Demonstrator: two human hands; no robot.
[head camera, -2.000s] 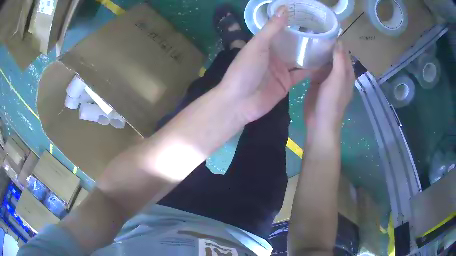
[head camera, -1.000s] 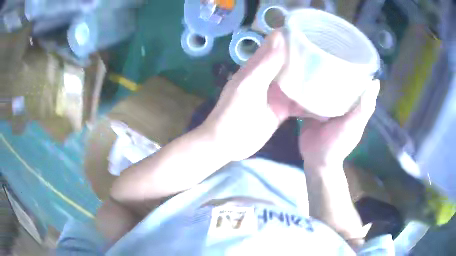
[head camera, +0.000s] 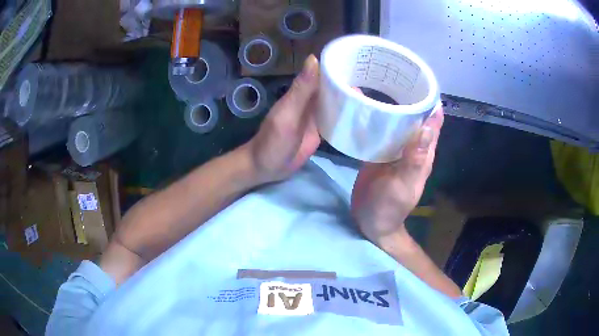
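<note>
A film roll (head camera: 368, 134), pale and milky with a wide white core printed inside, is held up in front of me between both bare hands. My left hand (head camera: 286, 125) grips its left side, with the thumb near the upper rim. My right hand (head camera: 400, 174) grips its lower right side, with the thumb on the outer face. The roll is tilted, so its open core faces up towards me. The fingers behind and under the roll are partly hidden.
The orange shaft (head camera: 186, 36) with a silver end is at the upper left. Several small film rolls (head camera: 247, 97) lie below and beside it. Wide clear rolls (head camera: 83, 141) are at the far left. The perforated table (head camera: 525, 65) fills the upper right, and yellow cloth (head camera: 578, 172) hangs below it.
The view has swung from the floor and open cardboard box to the machine, with the table and orange shaft now showing. Both hands still hold the roll, now closer to my chest.
</note>
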